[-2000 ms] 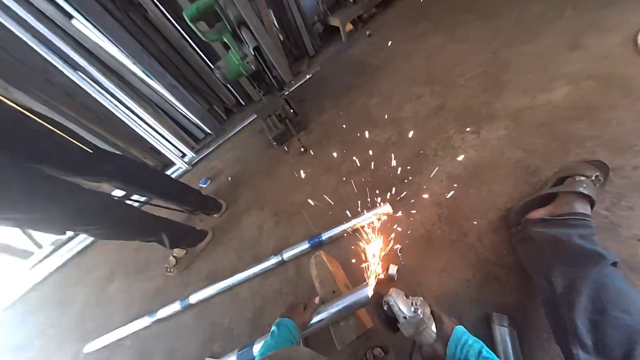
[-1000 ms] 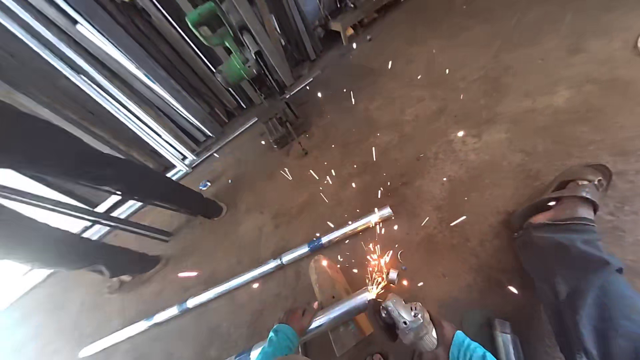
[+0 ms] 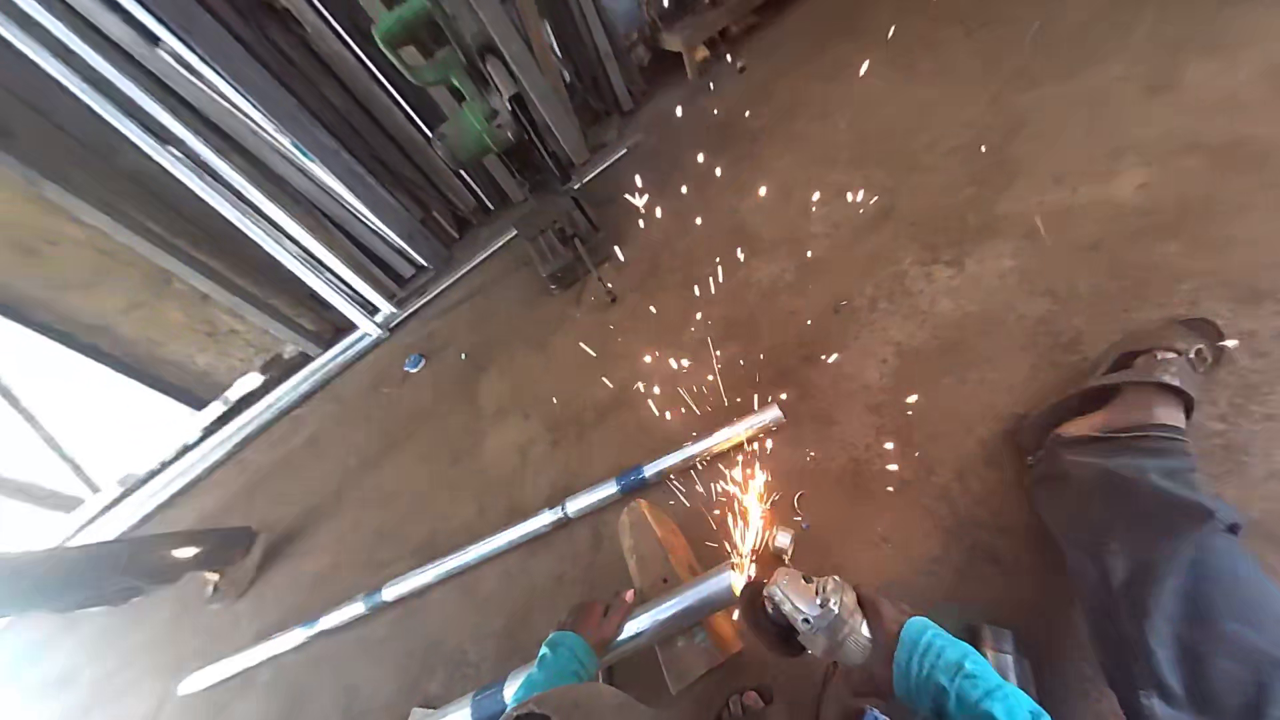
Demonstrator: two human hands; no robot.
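With my right hand (image 3: 882, 622) I hold an angle grinder (image 3: 822, 612), its disc at the cut end of a shiny metal pipe (image 3: 672, 612). Bright sparks (image 3: 748, 505) spray up and away from that end. My left hand (image 3: 600, 618) rests on the same pipe, fingers along its upper side. Under the pipe lies a flat wooden piece (image 3: 645, 545) with a rounded tip. Beyond it, a long jointed metal pipe (image 3: 470, 562) with blue bands lies on the floor. A short metal ring (image 3: 782, 541) sits just past the grinder.
Metal bars and tubes (image 3: 300, 150) stack at the upper left, beside a green machine (image 3: 440, 70) with a clamp base (image 3: 560, 245). A sandalled foot (image 3: 1150, 375) is on the right. Another person's trouser leg (image 3: 130, 570) shows at the left edge. A blue cap (image 3: 414, 363) lies on the floor.
The other person's legs have moved toward the left edge, leaving only part of one in view. Sparks keep flying from the pipe end, with both my hands in about the same places.
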